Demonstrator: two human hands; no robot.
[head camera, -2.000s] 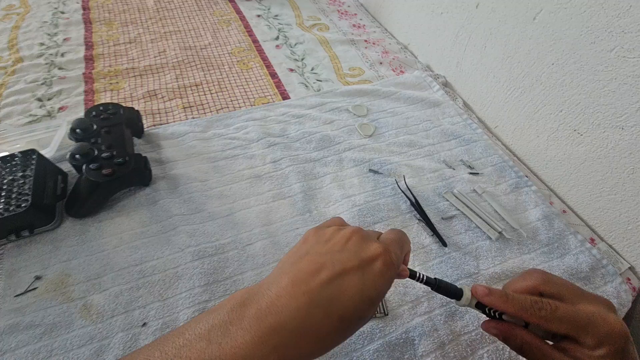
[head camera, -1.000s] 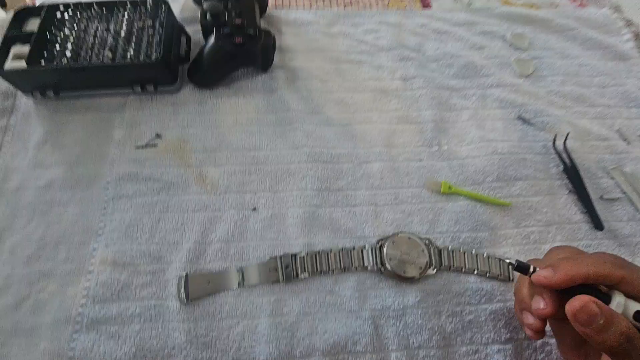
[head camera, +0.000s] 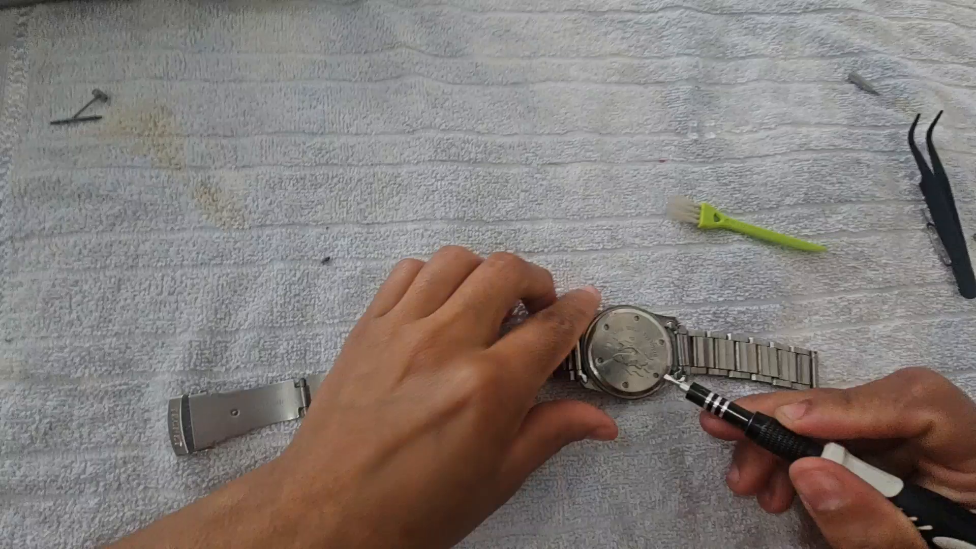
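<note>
A metal wristwatch (head camera: 630, 351) lies face down on a towel, its engraved case back showing small screws round the rim. My left hand (head camera: 465, 374) lies over the left part of the bracelet, fingertips at the case's left edge; its fingers hide that part, and whether they grip it I cannot tell. The open clasp (head camera: 244, 415) sticks out to the left of my wrist. In my right hand (head camera: 862, 450) is a black and white precision screwdriver (head camera: 785, 436), its tip at the lower right rim of the case back. The bracelet's other part (head camera: 751, 358) extends right.
A green brush (head camera: 762, 230) with pale bristles lies beyond the watch. Black curved tweezers (head camera: 945, 213) rest at the right edge. Small dark metal pieces (head camera: 80, 110) lie at the upper left, and a small grey piece (head camera: 862, 83) at the upper right. The light towel (head camera: 419, 152) has creases and stains.
My left hand, out of view one second ago, is now over the bracelet. The screwdriver tip has moved from the bracelet's right end to the case's rim. The view has shifted closer to the watch.
</note>
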